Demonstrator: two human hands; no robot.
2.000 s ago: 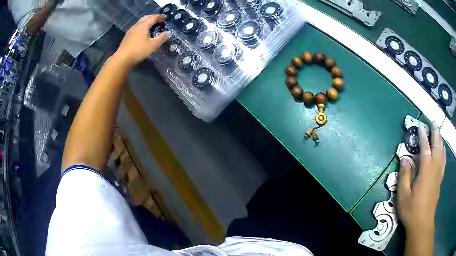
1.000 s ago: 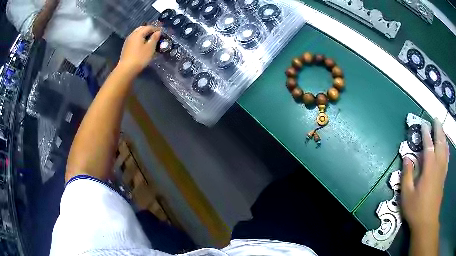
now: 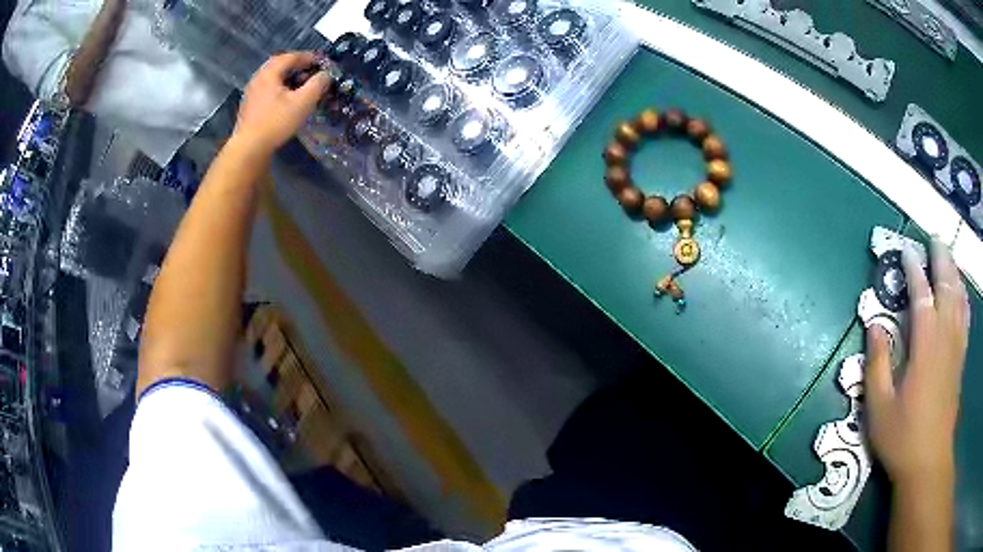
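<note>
A clear blister tray (image 3: 442, 253) with rows of black discs lies at the bench's upper left. My left hand (image 3: 282, 102) is at its left edge, thumb and fingertips pinched around a dark disc (image 3: 305, 76), partly hidden by the fingers. My right hand (image 3: 916, 367) rests over a silver four-pocket plate (image 3: 838, 474) at the right, fingers extended. One black disc (image 3: 891, 279) sits in the plate's top seat beside the fingertips. The lower seats that show are bare; part of the plate is hidden under the hand.
A wooden bead bracelet (image 3: 711, 195) lies on the green mat (image 3: 744, 313) between tray and plate. Beyond the white edge strip (image 3: 776, 124) are a bare silver plate (image 3: 803, 43) and a plate with black discs (image 3: 946, 162). Another person's arm (image 3: 95, 54) is at upper left.
My left hand has moved slightly left and down along the tray edge. My right hand stays at its plate. Plates beyond the white strip have shifted right and down.
</note>
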